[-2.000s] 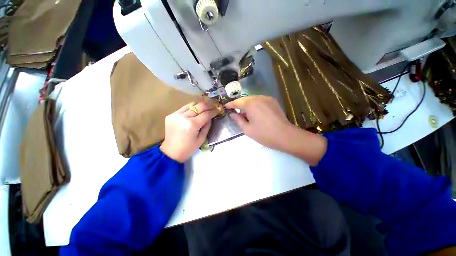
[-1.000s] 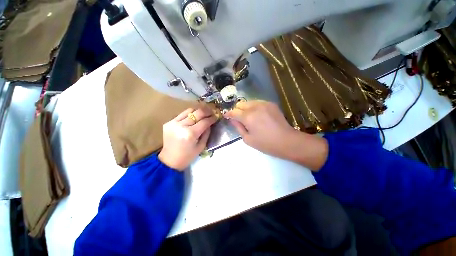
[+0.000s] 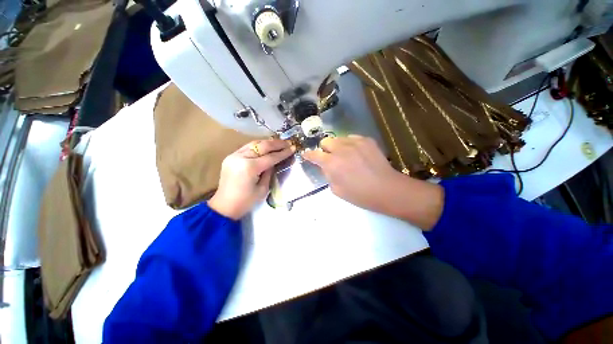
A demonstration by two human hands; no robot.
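Observation:
A tan-brown fabric panel lies flat on the table, left of the needle area and partly under the machine head. My left hand pinches its right edge close to the presser foot, a ring on one finger. My right hand has its fingertips at the same spot, just right of the foot. The fingers hide the zipper there, and I cannot tell what the right fingertips hold. The sewing machine stands over the work. The shiny needle plate shows below my fingertips.
A zipper bundle fans out right of the needle. A darker bundle is at the far right. A black cord loops on the table. Folded brown panels hang over the left edge. A larger panel pile is upper left.
The view has shifted slightly. Both hands stay by the presser foot; the panel's near end sits a little further up, and more of the needle plate shows below the fingers.

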